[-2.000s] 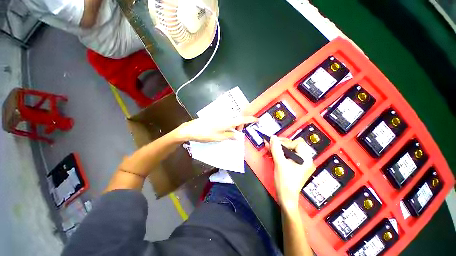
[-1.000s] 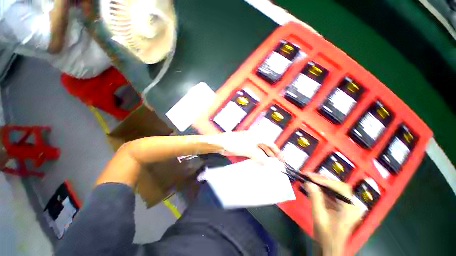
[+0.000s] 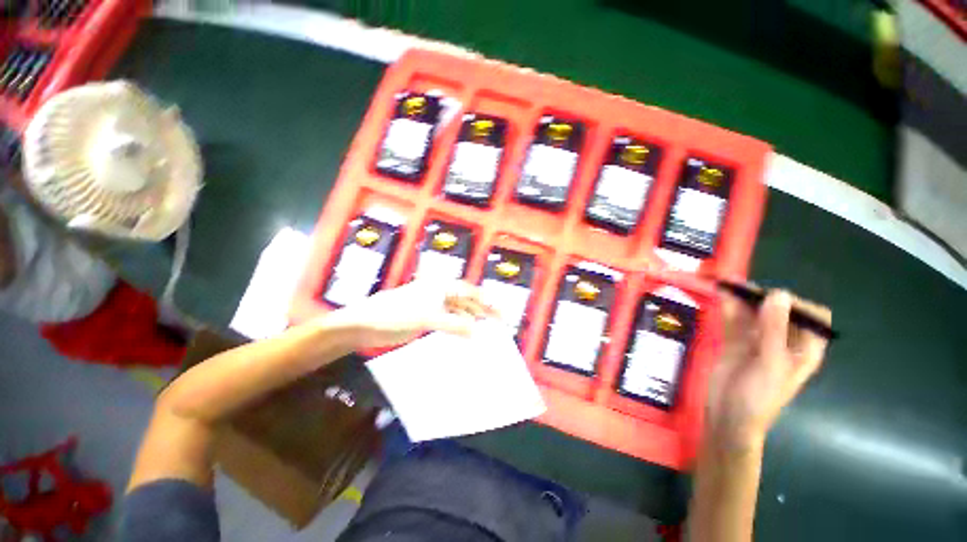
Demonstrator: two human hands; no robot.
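Observation:
A red tray (image 3: 663, 267) lies on the dark green bench with two rows of black phone-like units (image 3: 655, 349), each with a gold spot and a white label. My left hand (image 3: 424, 309) holds a white label sheet (image 3: 458, 383) over the tray's near edge and hides parts of two near-row units. My right hand (image 3: 766, 365) is blurred at the tray's right edge and holds a thin dark pen-like tool (image 3: 779, 309), its tip pointing left. I cannot tell whether a label is on the tip.
A cream desk fan (image 3: 117, 159) with a white cord stands at the left. A plain white sheet (image 3: 271, 284) lies beside the tray. A brown cardboard box (image 3: 292, 434) is below the bench edge. Red stools (image 3: 111, 333) are at the lower left. The green conveyor (image 3: 636, 53) runs behind.
The view has turned, so the tray shows nearer level. My right hand with the tool has moved away from my left hand and the sheet to the tray's right edge. My left hand still holds the sheet.

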